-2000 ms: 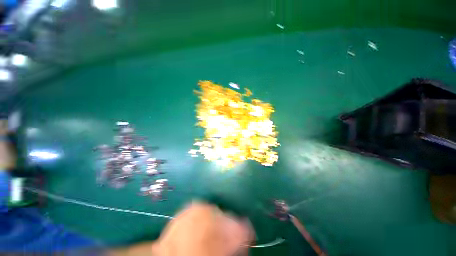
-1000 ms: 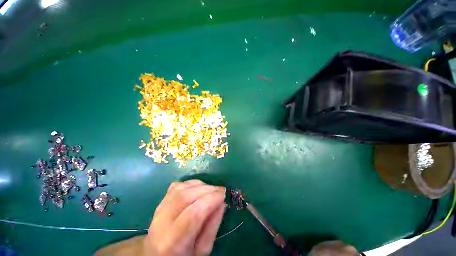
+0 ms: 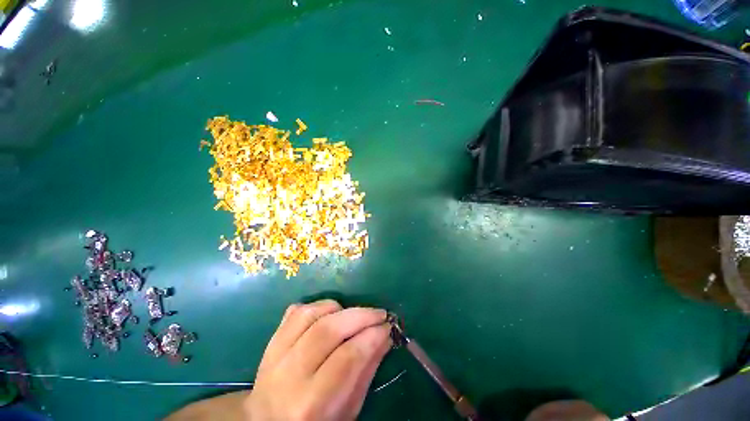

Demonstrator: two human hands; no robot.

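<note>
My left hand (image 3: 321, 358) is at the lower middle, its fingertips pinched on a small dark metal part (image 3: 395, 330). The solder wire (image 3: 156, 382) runs from the left edge to this hand, and a thin end shows right of it. The soldering iron (image 3: 436, 374) has its tip at the metal part. My right hand (image 3: 567, 411) is mostly cut off by the bottom edge, and its fingers are hard to see. A heap of tiny orange-and-white pieces (image 3: 288, 197) lies mid-bench. A loose pile of dark metal parts (image 3: 107, 296) lies at left.
A black plastic bin (image 3: 650, 123) stands at the right on the green mat (image 3: 526, 329). A brown tip cleaner (image 3: 691, 255) is below it, cut off by the right edge. A blue-clear bottle end (image 3: 707, 10) shows at the upper right. A small dark cluster (image 3: 49, 71) lies at the upper left.
The blurred view has become sharp and shifted, so the heap sits further left than at first. Since a second ago, the left fingertips and iron tip remain together at the metal part.
</note>
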